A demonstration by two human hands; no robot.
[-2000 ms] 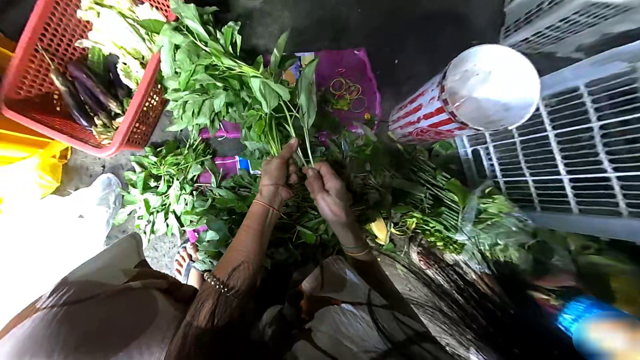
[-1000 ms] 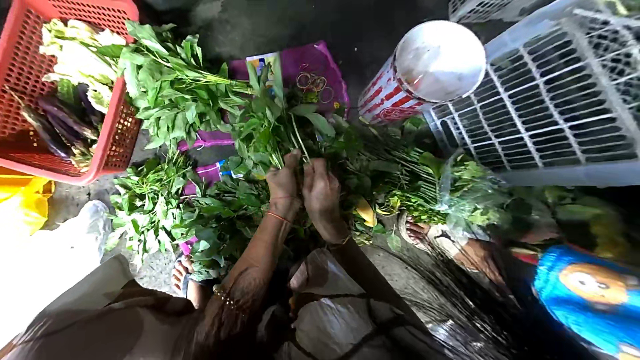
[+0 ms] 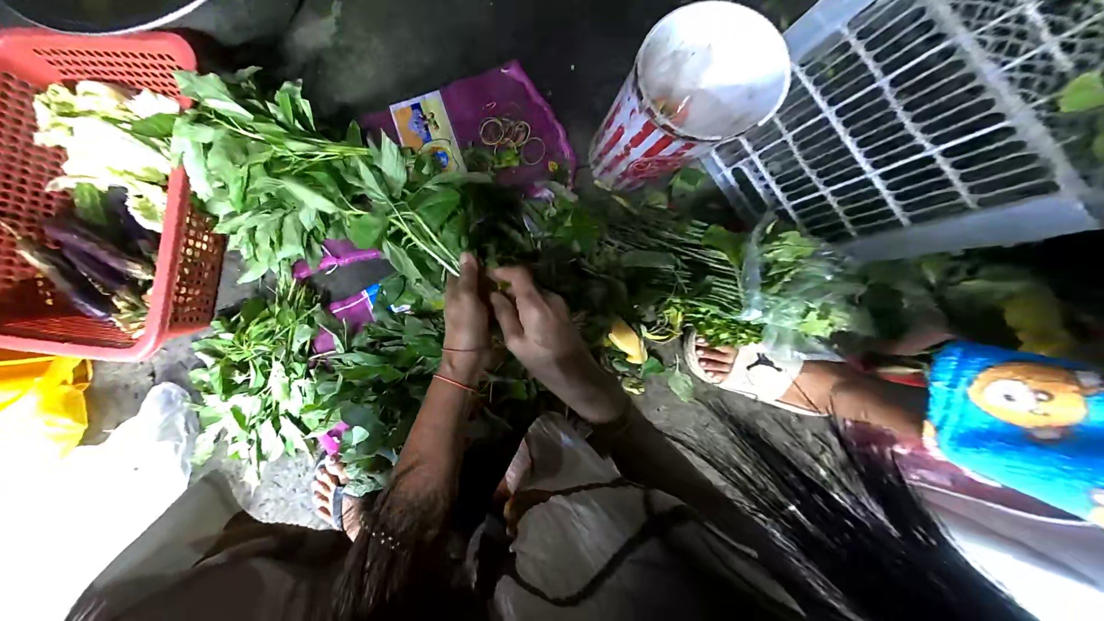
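Note:
My left hand [image 3: 467, 315] holds the pale cut stems of a bunch of leafy greens [image 3: 423, 220], whose leaves spread up and to the left. Close beside it is my right hand [image 3: 543, 332], fingers bent over the dark greens; whether it grips a stem cannot be told. Rubber bands [image 3: 511, 135] lie on a purple mesh sheet [image 3: 539, 112] beyond the hands. Another leafy pile [image 3: 263, 371] spreads to the left on the ground, and bundled thin-stemmed greens [image 3: 729, 293], partly in clear plastic, lie at the right.
A red plastic basket [image 3: 159, 302] with eggplants [image 3: 86, 263] and pale leafy vegetables [image 3: 112, 147] stands at the left. Behind on the right are a red-and-white bucket [image 3: 634, 138] and a grey plastic crate [image 3: 957, 228]. Another person's sandalled foot [image 3: 750, 371] is at the right.
My hands have moved apart slightly, the right one now spread from the left. The bunch, more upright before, now leans left from my left hand. The view has shifted.

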